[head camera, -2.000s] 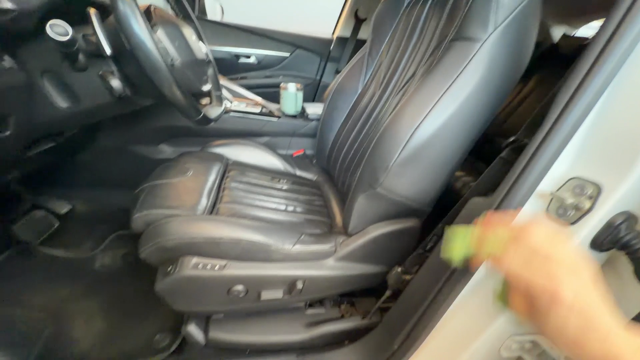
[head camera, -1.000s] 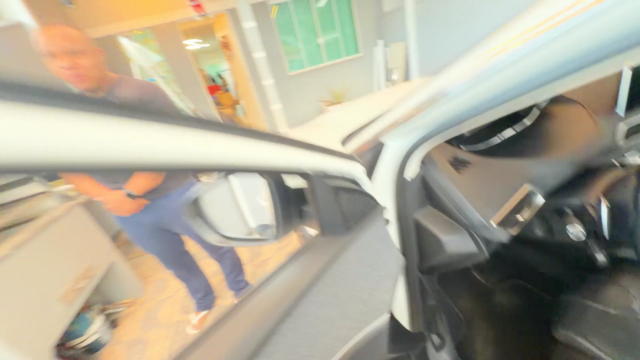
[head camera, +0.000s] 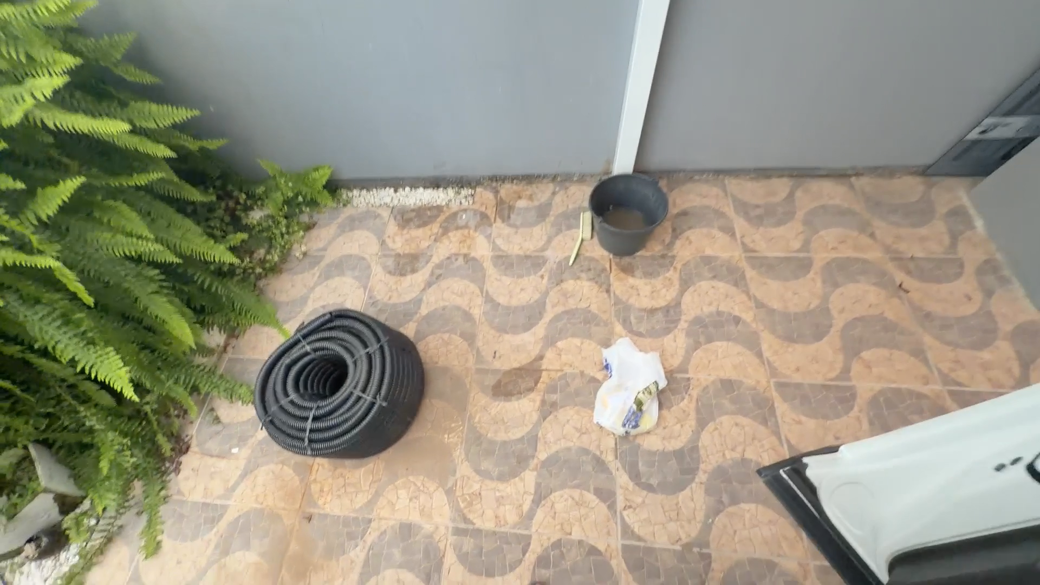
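Note:
Neither of my hands shows in the head view now. A black plastic bucket with some murky contents stands on the patterned tile floor by the grey wall. Just left of it lies a small pale green brush, its handle pointing down in the view. Nearer to me, a crumpled white plastic bag with blue and yellow print rests on the tiles. To the left sits a thick coil of black corrugated conduit, bound with ties.
Ferns fill the left side, with white pebbles along the wall's foot. The edge of a white car door juts in at the lower right. A grey wall with a white post runs across the back.
The view has swung from the car's interior and open door to the tiled floor. A hand with a green object, seen two seconds ago, is out of view, as is the person standing beyond the door.

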